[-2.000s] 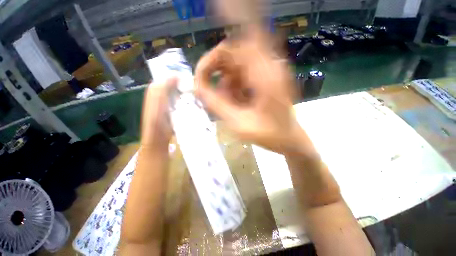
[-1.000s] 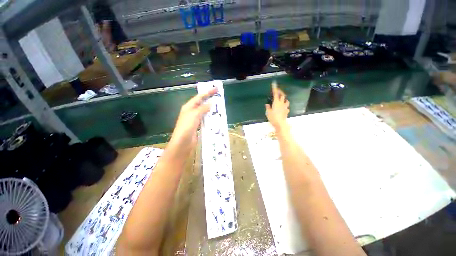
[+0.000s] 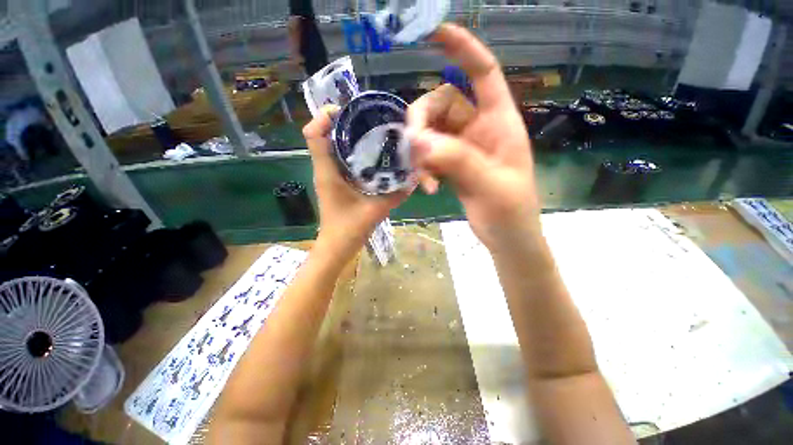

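My left hand [image 3: 335, 191] holds a black cylindrical housing [image 3: 376, 143] up in front of me, with its silver-white end face and black shapes towards me. A white sticker strip [image 3: 333, 84] is in the same hand behind the housing; its upper end shows above and its lower end below the hand. My right hand [image 3: 474, 143] has its thumb and a finger at the right rim of the end face, and its forefinger is raised. Whether a sticker is between the fingertips cannot be told. A pale, blurred, curved piece [image 3: 416, 21] shows at the raised fingertip.
A spare sticker sheet [image 3: 217, 343] lies at left, beside the small fan [image 3: 39, 343] and dark stocked housings [image 3: 104, 252]. A white board [image 3: 609, 322] lies at right, another sheet [image 3: 765, 228] beyond it. Black cylinders [image 3: 294, 204] stand on the green conveyor [image 3: 243, 207].
A housing is now in my left hand with the strip, which has moved up and behind it. My right hand has come back from the conveyor to the housing's end face.
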